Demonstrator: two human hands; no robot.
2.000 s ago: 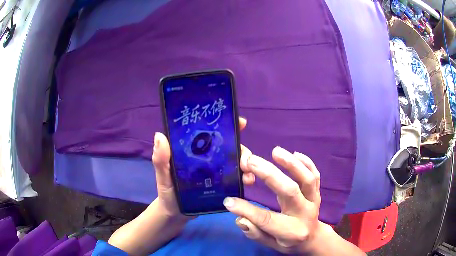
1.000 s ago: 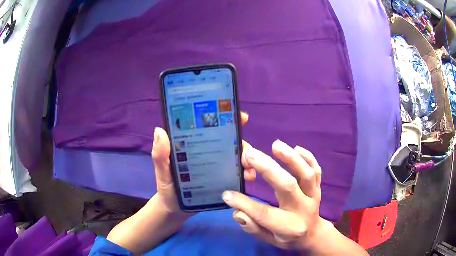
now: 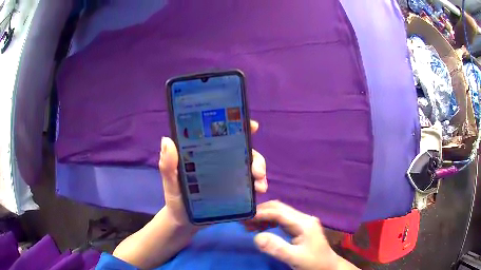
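Note:
A black smartphone (image 3: 213,150) with a lit screen stands upright in view at the centre, above the garment. My left hand (image 3: 176,190) is closed around it, thumb along its left edge and fingertips showing at its right edge. My right hand (image 3: 295,237) is beside the phone's lower right corner, fingers bent and apart, holding nothing. It is slightly blurred, and whether a fingertip touches the phone is hard to tell. A dark purple garment (image 3: 311,84) lies spread, with a few creases, on the blue-violet ironing table cover (image 3: 393,105).
The steam iron (image 3: 424,171) with its magenta handle is parked at the table's right edge. Beyond it is a cardboard box (image 3: 458,68) holding clear and blue plastic. A red stool (image 3: 387,237) is at the lower right. Purple cloth (image 3: 45,256) hangs at the lower left.
The phone screen went from a dark blue picture to a light page with tiles and a list. My right hand has moved down from the phone's lower right part, its fingers now lower and more bent.

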